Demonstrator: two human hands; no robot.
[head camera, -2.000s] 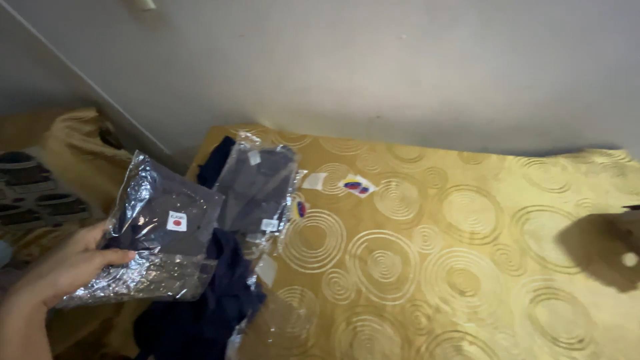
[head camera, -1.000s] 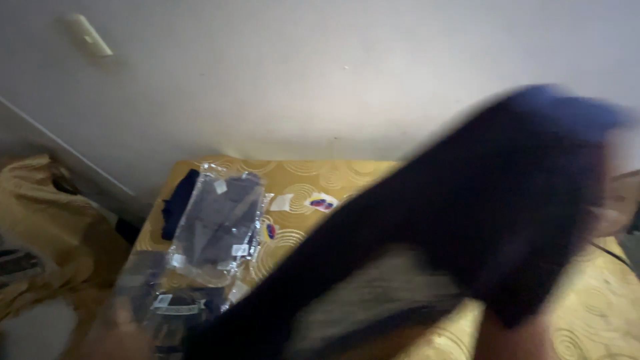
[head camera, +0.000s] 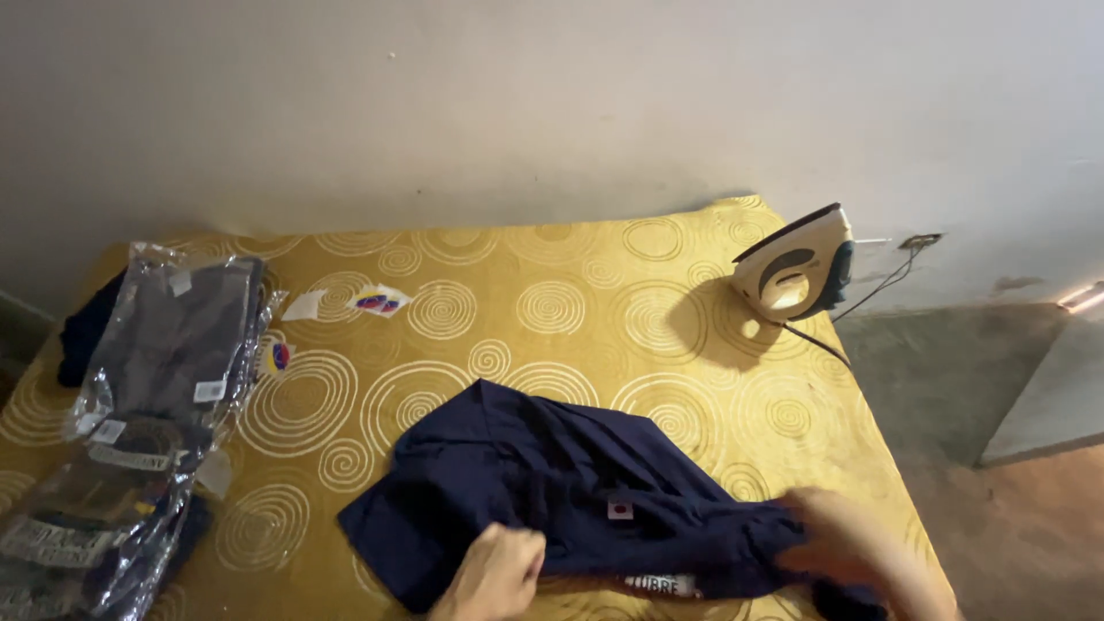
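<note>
A dark navy garment (head camera: 569, 492) lies loosely spread and wrinkled on the gold cloth with spiral patterns (head camera: 552, 306). It bears a small white patch with a red mark and a pale printed strip along its near edge. My left hand (head camera: 496, 569), fingers curled, grips the near edge of the garment left of the printed strip. At the garment's right end is my right hand (head camera: 849, 543), blurred by motion; its fingertips are on the fabric, but whether they grip it is unclear.
A clothes iron (head camera: 798, 267) stands on its heel at the back right, its cord running to a wall outlet (head camera: 921, 241). Clear plastic bags with dark folded garments (head camera: 177, 336) lie at the left. Emblem transfers (head camera: 379, 301) and white paper pieces (head camera: 304, 305) lie near the back.
The navy garment, blurred in the air one second ago, now lies on the cloth. Two seconds ago my left hand held a bagged garment; now it is at the navy garment. The view has shifted right.
</note>
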